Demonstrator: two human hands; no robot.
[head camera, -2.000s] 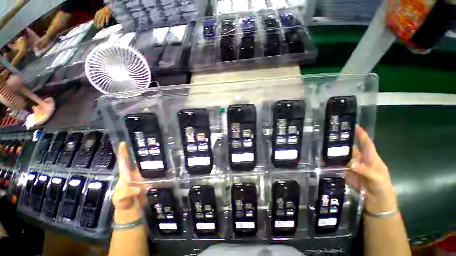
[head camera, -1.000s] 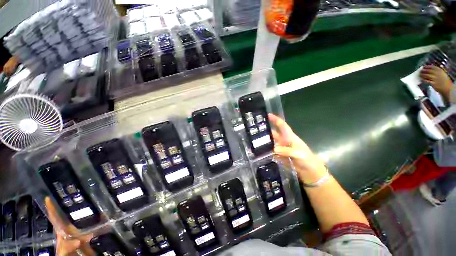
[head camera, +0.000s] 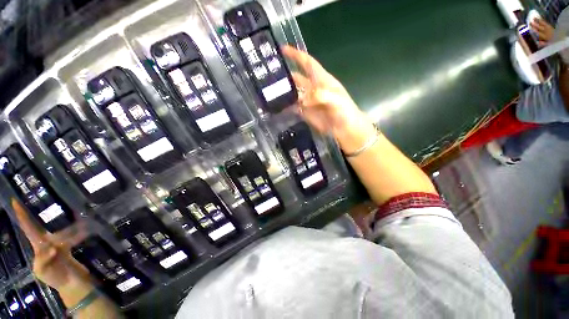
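A clear plastic blister tray (head camera: 140, 185) lies tilted across the view, with two rows of pockets. Each visible pocket holds a black phone back (head camera: 190, 87) with small pale patches and a white label. My left hand (head camera: 55, 255) grips the tray's left end, fingers partly blurred. My right hand (head camera: 321, 96) grips the right end beside the upper row, fingertips at the rim. The tray's upper left edge reaches the picture's edge.
A green bench or belt surface (head camera: 399, 56) with a pale edge strip lies to the right. Another tray of phones (head camera: 25, 299) is at the lower left. A person's hand (head camera: 541, 30) is at the upper right. A red object (head camera: 552, 249) stands on the grey floor.
The view has swung right and down. The tray now looks closer and more steeply tilted. The fan and the back trays have left the view. Both hands keep their hold on the tray.
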